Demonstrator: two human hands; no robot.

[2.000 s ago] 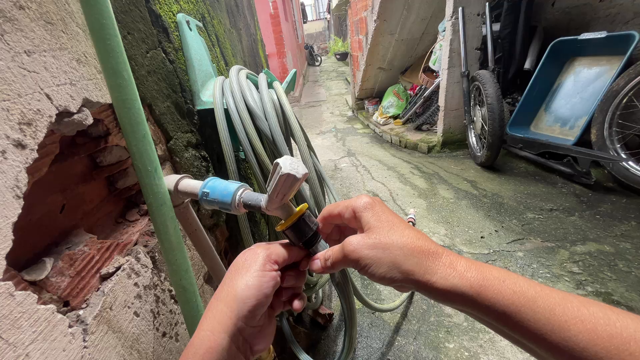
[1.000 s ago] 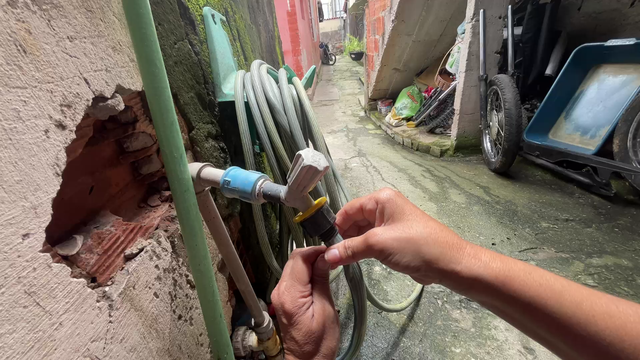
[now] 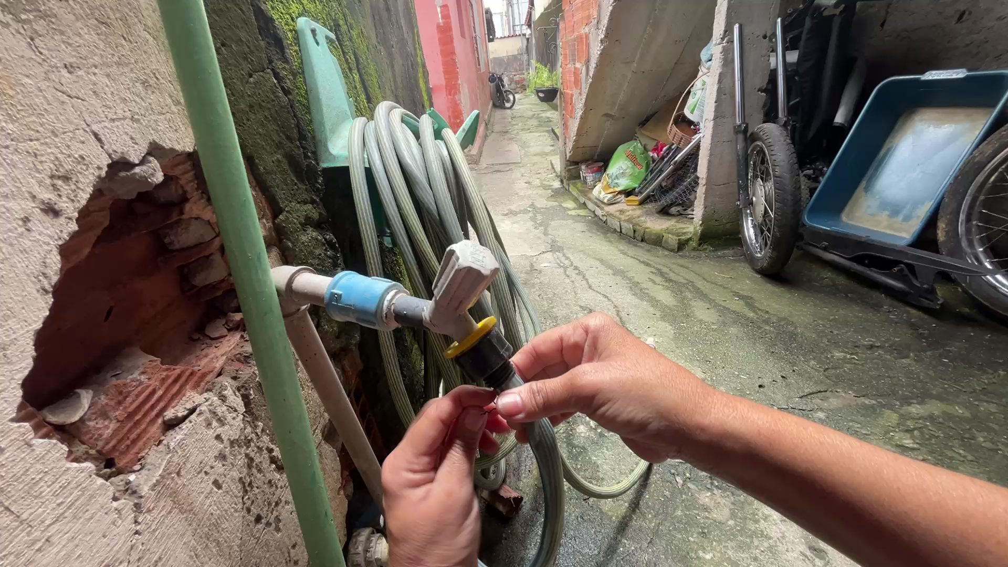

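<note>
A grey plastic tap (image 3: 461, 287) sticks out from a pipe with a blue coupling (image 3: 362, 299). Its outlet carries a yellow ring (image 3: 471, 338) and a black hose connector (image 3: 486, 358), with the end of a braided garden hose (image 3: 549, 480) below. My left hand (image 3: 441, 472) is just under the connector, thumb and forefinger pinched on a thin, dark wire-like piece, largely hidden by the fingers. From the right, my right hand (image 3: 598, 386) meets it there, thumb and fingertips at the same small piece and against the hose. The coiled hose (image 3: 417, 181) hangs behind on a green holder (image 3: 323, 94).
A green pipe (image 3: 244, 276) runs down beside a broken hole in the wall (image 3: 134, 315) at left. A beige pipe (image 3: 335, 402) descends behind it. Across the wet concrete passage stand motorcycle wheels (image 3: 768, 201), a blue tub (image 3: 906, 157) and a green plastic bag (image 3: 628, 165).
Both hands stay just below the black connector, while their fingers have shifted around it. My left hand now sits lower, thumb up, than two seconds ago. The view has swung left.
</note>
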